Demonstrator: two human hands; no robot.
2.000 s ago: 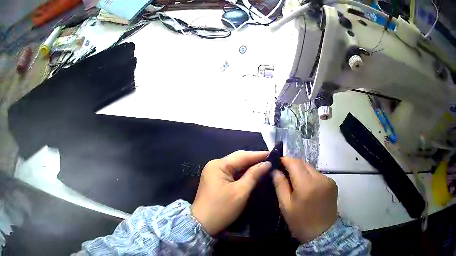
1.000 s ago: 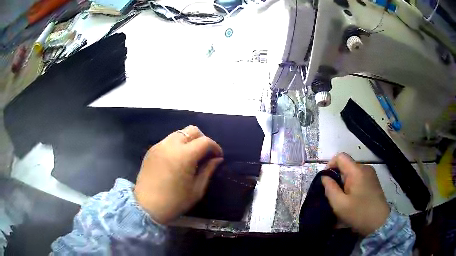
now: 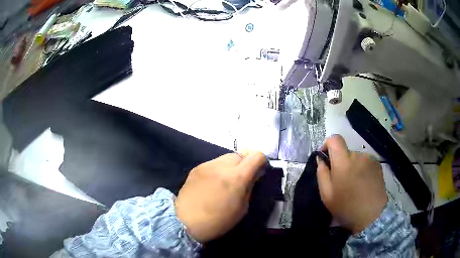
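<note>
A large dark cut panel lies spread across the table left of the machine. My left hand grips its right end between thumb and fingers, in front of the needle area. My right hand pinches the top of a dark cloth piece that hangs toward the table's front edge. The two held parts are apart at the top; whether they join lower down is hidden in the dark. The cream sewing machine stands behind, with no cloth under its needle.
A spare dark strip lies right of the needle, with a blue stick behind it. A yellow ring is at the right edge. Thread cones and scraps lie at the left back, cords at the back.
My left hand has moved right and down, pulling the panel's end so its upper edge now slopes. My right hand stays near its place, its cloth raised slightly and drawn closer to the panel's end.
</note>
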